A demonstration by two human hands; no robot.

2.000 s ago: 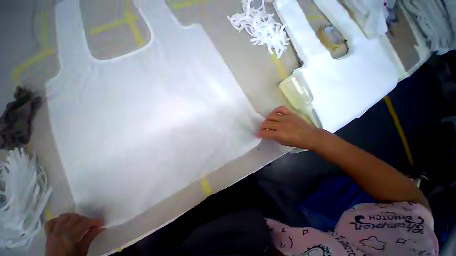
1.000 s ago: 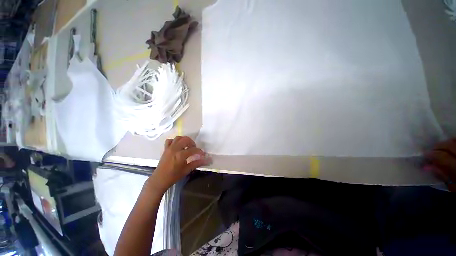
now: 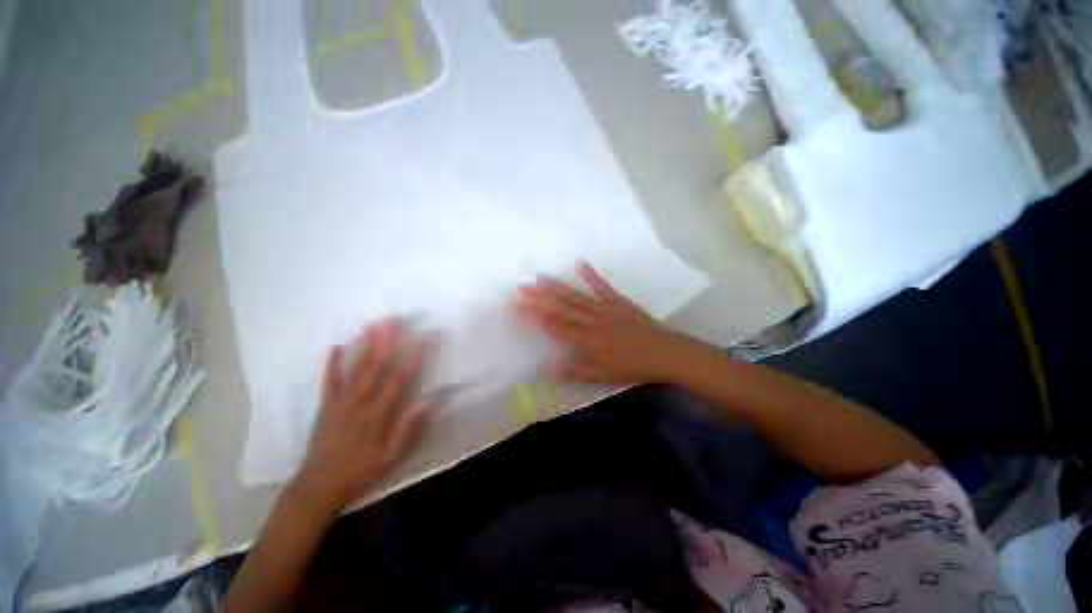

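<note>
A white cut panel (image 3: 407, 204) with two long straps and a U-shaped neck lies flat on the table in front of me. My left hand (image 3: 371, 413) lies on its lower edge at the left, blurred, fingers spread. My right hand (image 3: 593, 329) lies on the lower edge further right, fingers apart. Neither hand grips anything that I can see. The cloth is slightly wrinkled between the hands.
A dark crumpled rag (image 3: 141, 225) and a looped bunch of white strips (image 3: 108, 395) lie left. Short white strips (image 3: 701, 54) lie upper right. A pale yellow glue bottle (image 3: 769, 213) lies against a stack of cut panels (image 3: 904, 204). The table edge (image 3: 132, 580) runs nearest me.
The view has swung left, then back right. Both hands have left the panel's bottom corners and moved inward onto its lower part, closer together.
</note>
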